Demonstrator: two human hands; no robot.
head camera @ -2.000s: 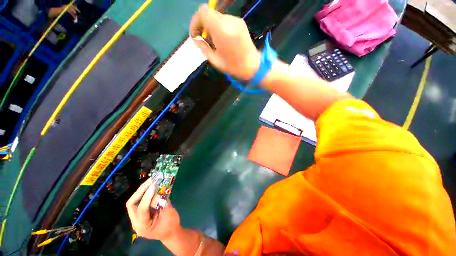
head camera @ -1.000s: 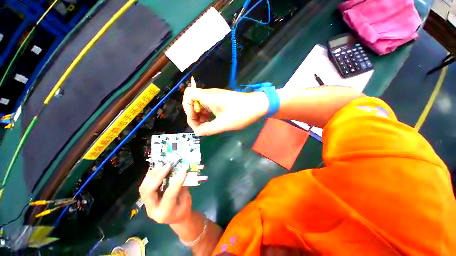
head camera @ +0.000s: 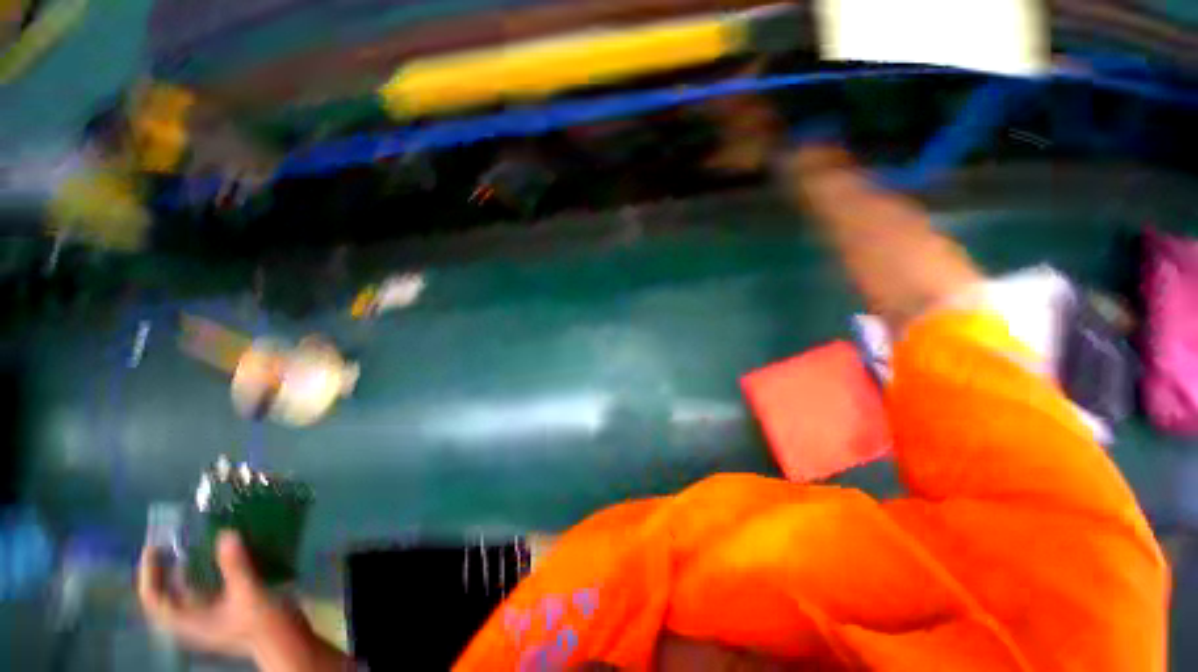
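The picture is strongly blurred. My left hand point(head camera: 217, 607) is at the lower left and holds a dark green circuit board point(head camera: 267, 525) by its lower part, with bright pins or connectors along its top edge. My right arm reaches up toward the dark recess. My right hand point(head camera: 755, 138) is dark and smeared there, and its fingers and anything in them cannot be made out.
A round cream cup point(head camera: 309, 381) and a small yellow-tipped part point(head camera: 389, 294) lie at left. A red-orange card point(head camera: 821, 410), white paper point(head camera: 1031, 309), a dark calculator point(head camera: 1101, 355) and pink cloth point(head camera: 1173, 328) are at right. A black rectangle point(head camera: 407, 610) is at the bottom.
The view has turned and shifted left. My left hand has carried the board away from the recess to the lower left. My right hand is now apart from the board, at the recess.
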